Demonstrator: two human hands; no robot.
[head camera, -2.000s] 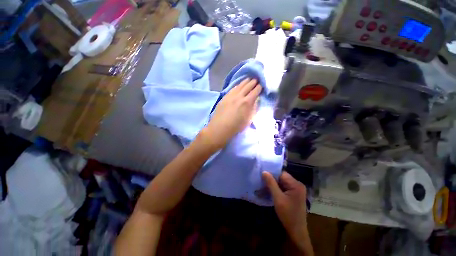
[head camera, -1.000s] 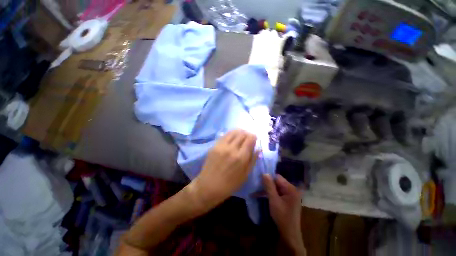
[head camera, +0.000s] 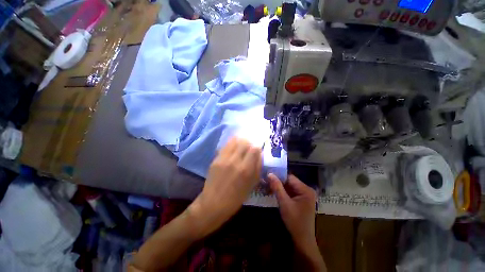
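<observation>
The light blue garment piece (head camera: 159, 109) lies in folds on the grey tabletop and runs right to the needle area (head camera: 277, 137) of the overlock machine (head camera: 300, 58), under a bright glare. My left hand (head camera: 234, 172) is on the fabric just left of the needle area, fingers bent and slightly blurred; its fingertips are partly lost in the glare. My right hand (head camera: 292, 194) pinches the fabric's near edge between thumb and finger, just in front of the presser foot. The exact seam line is hidden by glare.
A white tape roll (head camera: 69, 50) sits on the cardboard (head camera: 58, 114) at left. A label tape roll (head camera: 432, 178) and orange-handled scissors (head camera: 462, 191) are at right. The control panel (head camera: 388, 13) is above. White fabric heaps (head camera: 37, 212) are at lower left.
My left hand moved from the upper fabric down toward the near edge. The far part of the blue piece has bunched and its near edge has drawn up toward the machine. The view has shifted.
</observation>
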